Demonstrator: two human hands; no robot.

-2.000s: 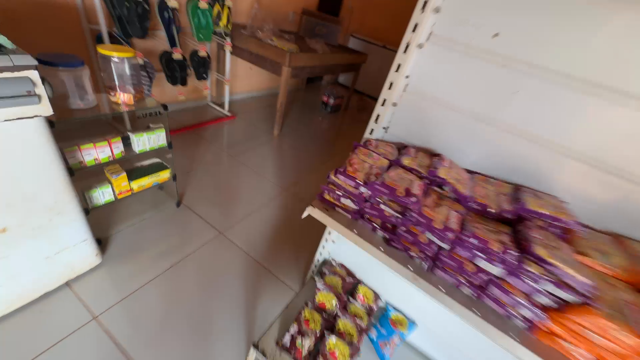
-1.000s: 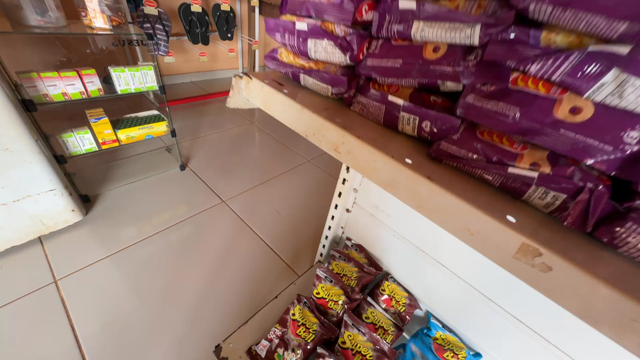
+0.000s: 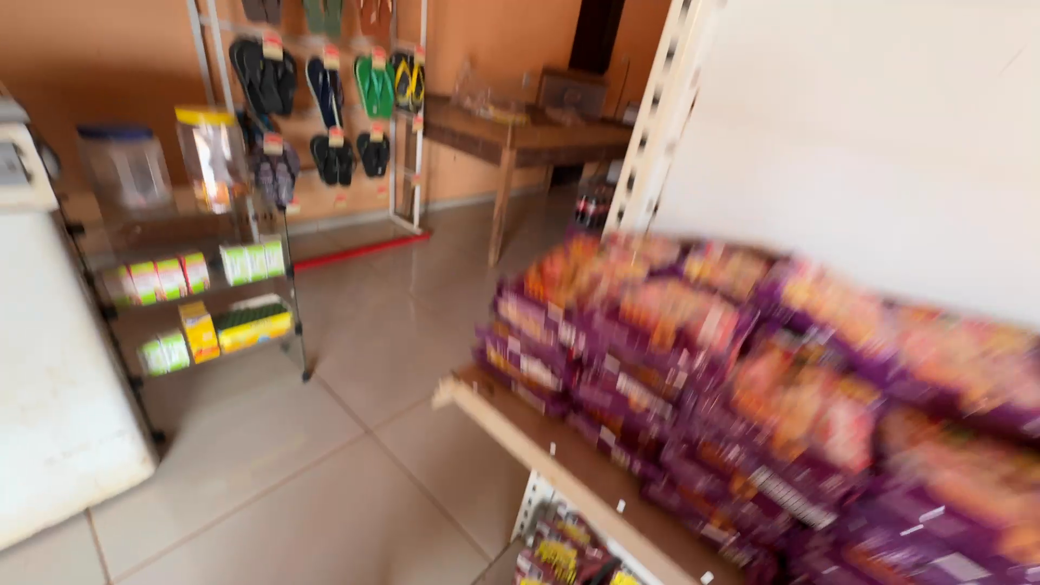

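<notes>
Neither my left hand nor my right hand shows in the head view. Stacks of purple snack packets [image 3: 674, 349], blurred, fill the upper shelf [image 3: 569, 479] at the right. Under it, brown snack bags with yellow lettering [image 3: 561, 552] lie at the bottom edge of the view, partly cut off. A white perforated upright and back panel [image 3: 845, 138] rise behind the purple packets.
A white appliance [image 3: 65, 366] stands at the left. Beside it, a small rack [image 3: 203, 302] holds boxes, with plastic jars [image 3: 213, 158] on top. Farther back are a flip-flop display [image 3: 329, 81] with a red base bar [image 3: 361, 252] and a wooden table [image 3: 520, 142].
The view has swung a lot: it dipped close to the shelf edge and lower bags one second ago, and now takes in the table and upper panel again. No item has plainly moved.
</notes>
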